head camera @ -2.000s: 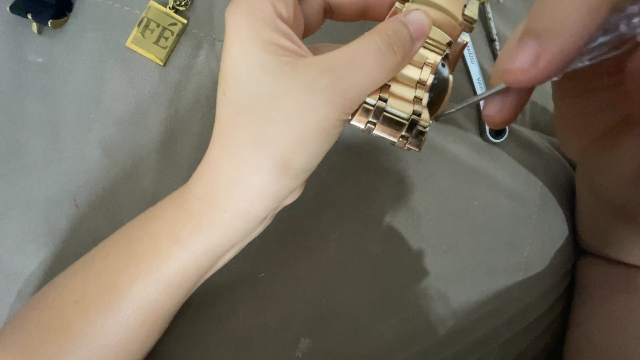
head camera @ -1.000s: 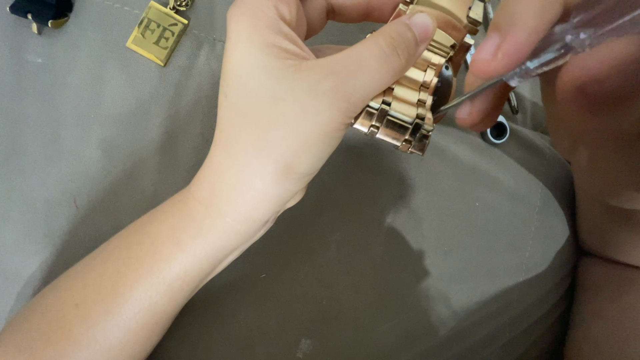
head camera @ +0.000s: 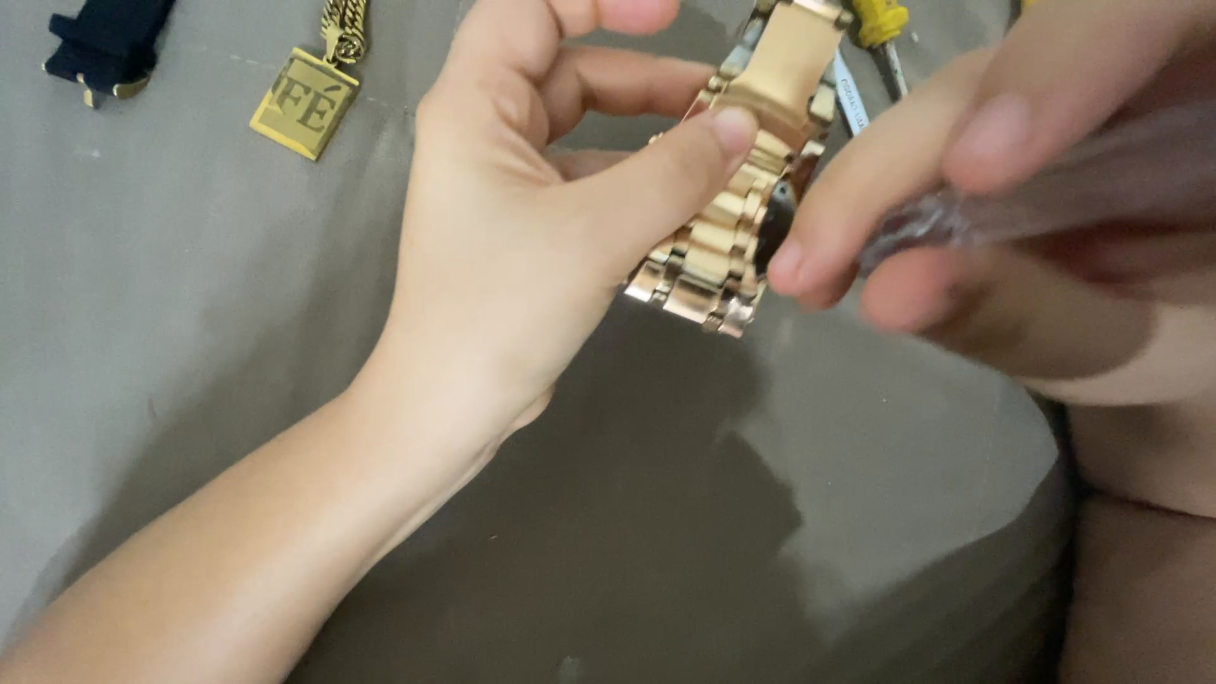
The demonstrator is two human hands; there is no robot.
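A gold-coloured metal wristwatch (head camera: 727, 228) is held up by my left hand (head camera: 532, 209), thumb across its link bracelet and fingers behind. Part of the dark case shows at the bracelet's right side. My right hand (head camera: 1007, 209), somewhat blurred, is close against that side and grips a tool with a clear plastic handle (head camera: 921, 228). My fingers hide the tool's tip, and I cannot tell whether it touches the watch.
Grey fabric (head camera: 608, 532) lies underneath. At the upper left are a dark strap with a gold buckle (head camera: 109, 52) and a gold chain with a rectangular pendant (head camera: 306, 103). Behind the watch lie a yellow-handled screwdriver (head camera: 879, 24) and a flat metal tool bearing writing (head camera: 848, 95).
The thin metal shaft of the tool, seen at the watch's lower right side in both earlier frames, is now hidden behind my right fingers, which have come closer to the watch.
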